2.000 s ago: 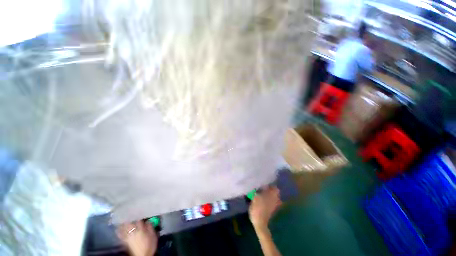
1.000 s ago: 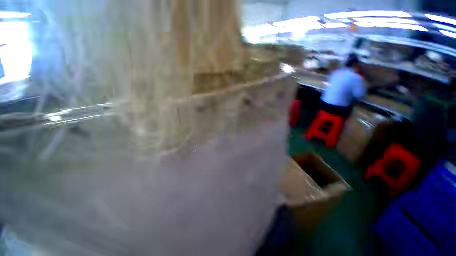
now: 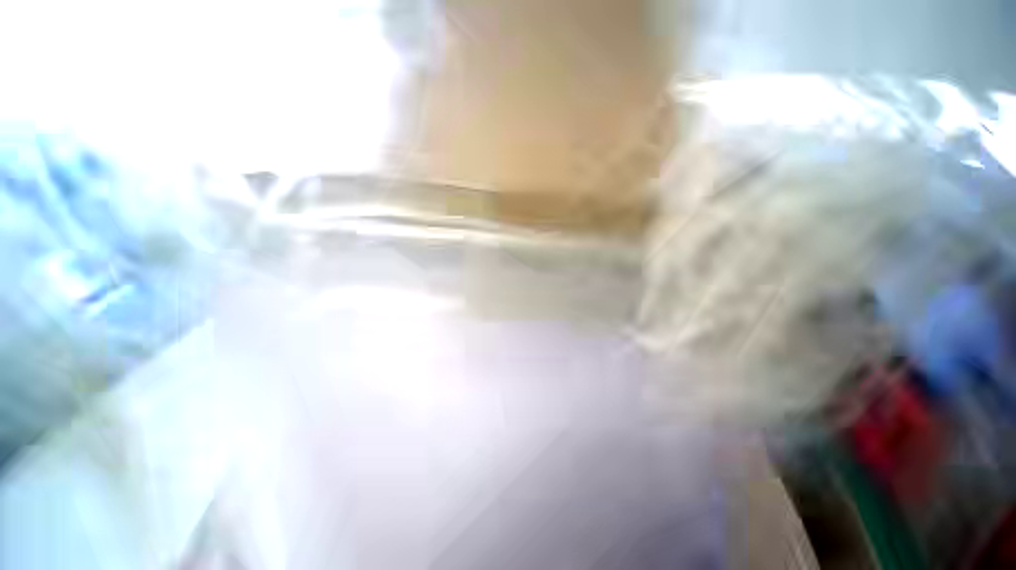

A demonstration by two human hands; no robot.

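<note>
The frame is strongly blurred. The large grey-white machine body point(image 3: 524, 445) fills the lower middle of the view, nearest in front of me. A brown cardboard piece point(image 3: 546, 100) stands on top of it. Neither of my hands is in the picture. The control panel and its buttons are out of view.
Pale blurry strands point(image 3: 780, 267) hang across the right side. Beyond them are a red stool point(image 3: 897, 434) and a blue blurred shape, perhaps a person point(image 3: 960, 334). An open carton's edge point(image 3: 780, 507) and green floor point(image 3: 875, 512) show at the lower right. Shiny bluish film point(image 3: 100, 267) is at the left.
My view has swung left, so the red stool and carton sit further right and lower. The strands moved from the middle to the right. Both hands, seen two seconds ago at the green buttons, have left the picture.
</note>
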